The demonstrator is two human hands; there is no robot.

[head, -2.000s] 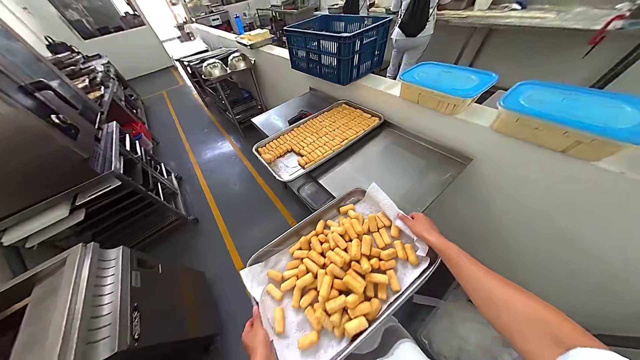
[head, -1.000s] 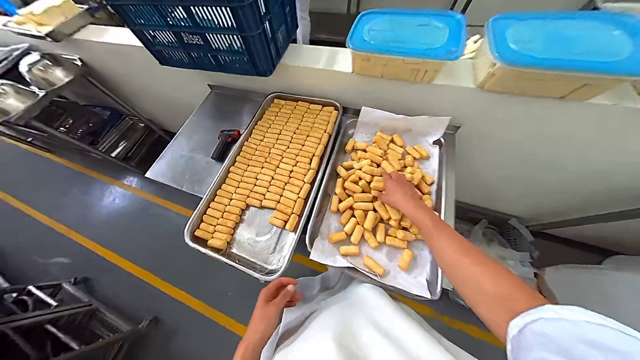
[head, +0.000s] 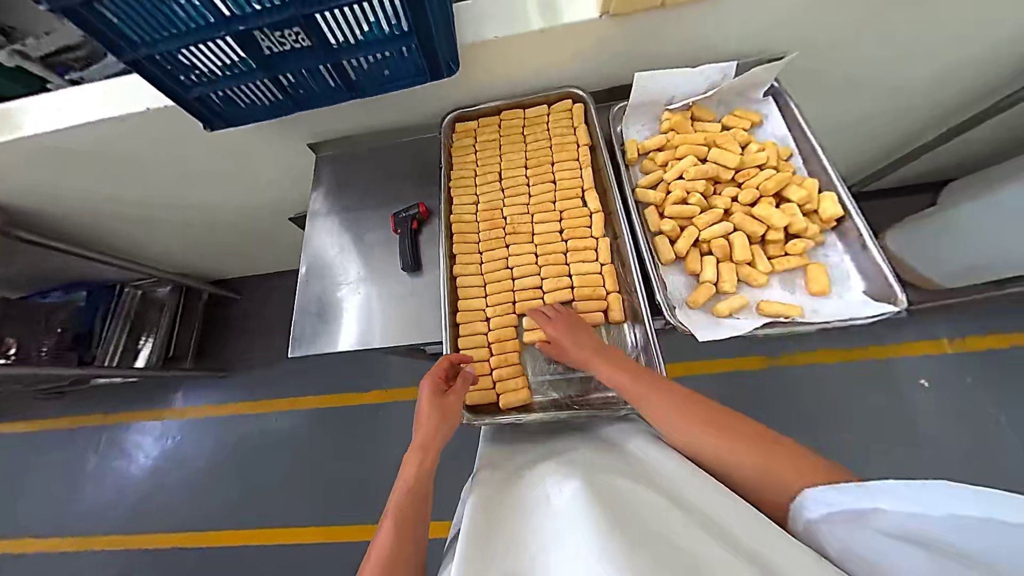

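Small golden fried rolls (head: 520,216) lie in tight columns in a metal sheet tray (head: 652,360). My right hand (head: 566,336) is over that tray, its fingertips on a roll at the lower end of a middle column; whether it grips the roll I cannot tell. My left hand (head: 442,394) is at the tray's lower left edge, fingers curled beside the outermost column, and its hold is unclear. A second metal tray (head: 868,264) on the right bears a loose heap of the same rolls (head: 728,192) on white paper (head: 696,316).
An infrared thermometer gun (head: 409,236) lies on a steel table (head: 360,264) left of the filled tray. Above stands a blue plastic crate (head: 320,56) on a low wall's ledge (head: 520,18). Metal racks (head: 104,372) are at the left.
My right hand has moved left from the heap to the tray of columns. My left hand has come up to that tray's near edge. More rolls now stand in the near columns than one second ago.
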